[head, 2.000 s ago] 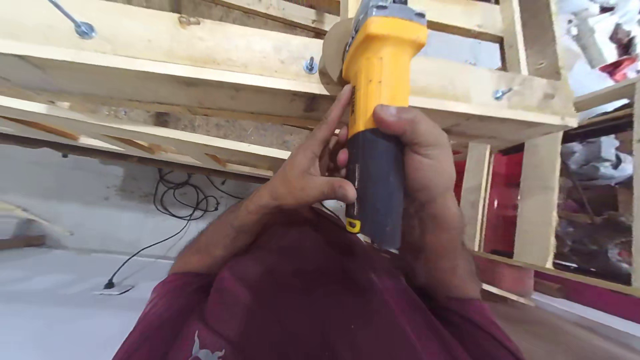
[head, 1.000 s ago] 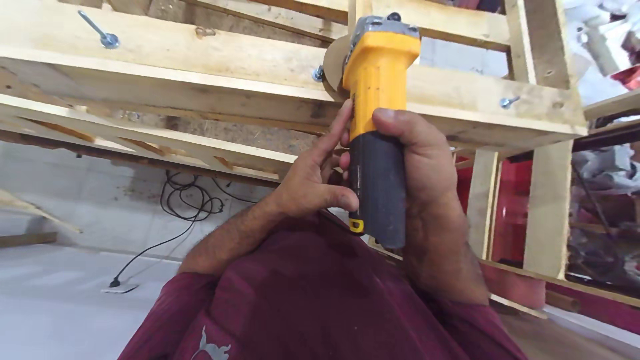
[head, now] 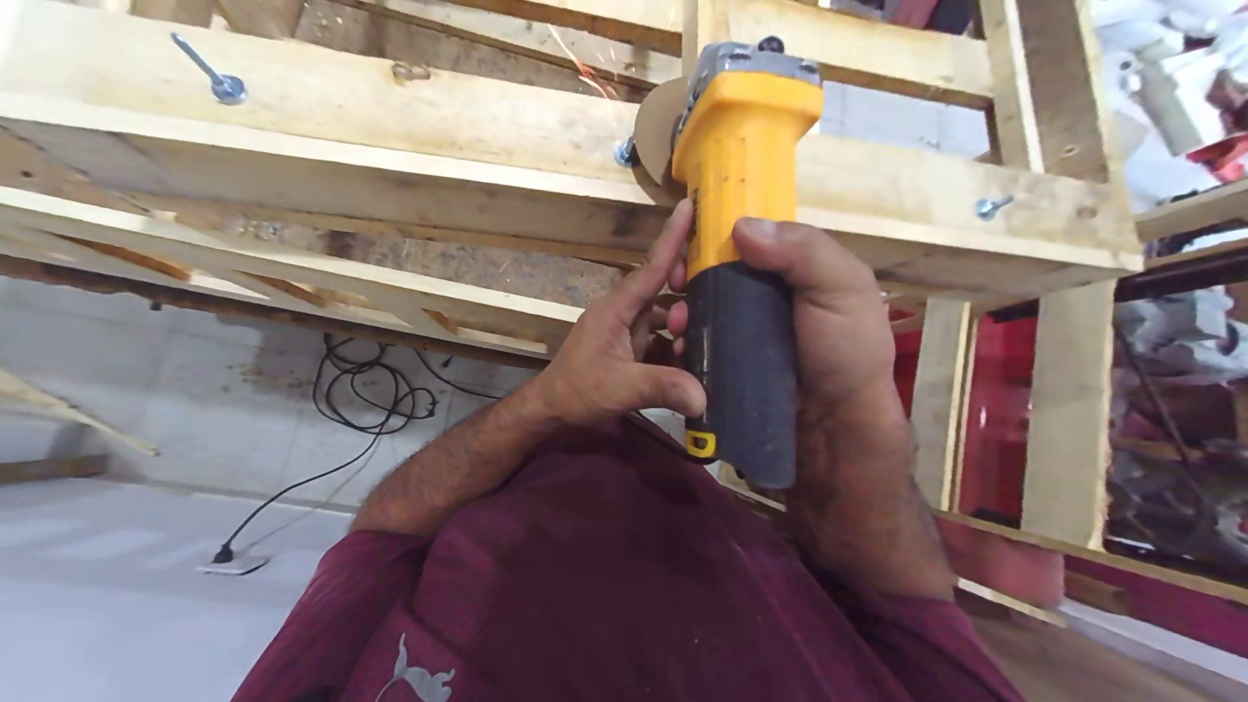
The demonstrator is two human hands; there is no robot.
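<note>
Both my hands hold a yellow and black angle grinder (head: 746, 185). My left hand (head: 624, 341) grips its left side, thumb on the black body. On the right side, my right hand (head: 838, 312) is wrapped around the body with its thumb on the yellow part. The cutting disc (head: 658, 141) stands edge-down at a metal bolt (head: 625, 152) in a wooden beam (head: 468, 117); the exact contact is hidden. Orange sparks (head: 590, 78) show beyond the beam. A longer bolt (head: 226, 88) sticks out at the left, and a short one (head: 993, 207) at the right.
Wooden slats (head: 877, 49) and further frame boards (head: 292, 283) surround the beam. A black cable (head: 370, 390) lies coiled on the tiled floor and runs to a wall socket (head: 232, 565). White and red items (head: 1170, 97) are piled at the right.
Sparks show beyond the beam now, where the earlier frames show none plainly. Both hands keep their hold on the grinder, its disc still near the middle bolt.
</note>
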